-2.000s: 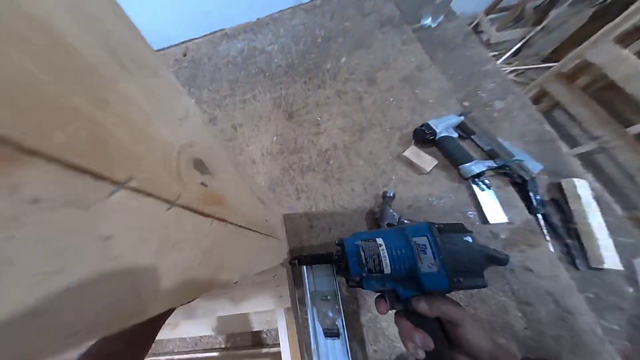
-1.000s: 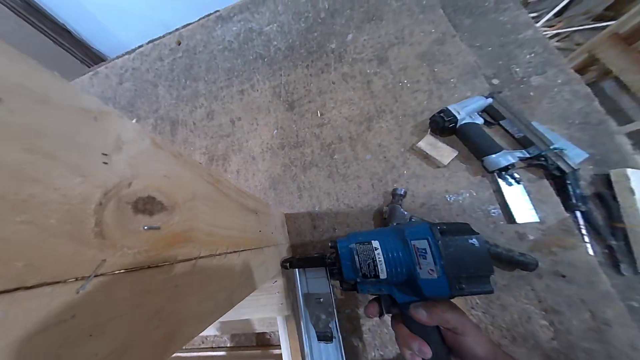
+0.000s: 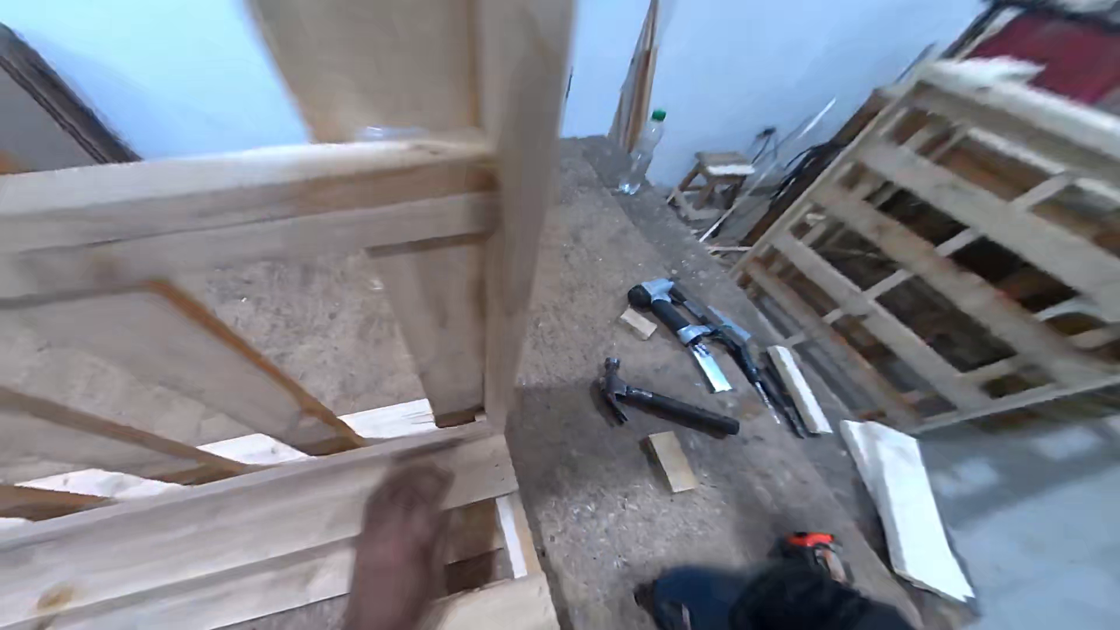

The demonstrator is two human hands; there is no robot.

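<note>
My left hand (image 3: 402, 542), blurred, rests on or just over the lower rails of a wooden frame (image 3: 262, 516); its fingers cannot be made out. My right hand does not show. At the bottom edge lies part of a blue tool (image 3: 700, 595), cut off by the view, with a dark, blurred shape beside it. A claw hammer (image 3: 674, 409) with a dark handle lies on the worn board right of the frame, near a small wood block (image 3: 672, 461). Beyond it is a silver and black pneumatic nailer (image 3: 678, 319), beside a second small wood piece (image 3: 638, 324).
An upright post (image 3: 525, 219) of the frame rises near the centre. A plastic bottle (image 3: 643, 153) and a small wooden stool (image 3: 717, 179) stand behind. At right lean slatted wooden frames (image 3: 936, 254). Pale offcuts (image 3: 910, 503) and an orange-red and black object (image 3: 814, 547) lie lower right.
The blue nail gun, held in my right hand over the hammer before, has left that spot, and the hammer shows whole. My left hand shows on the frame. The view has swung widely.
</note>
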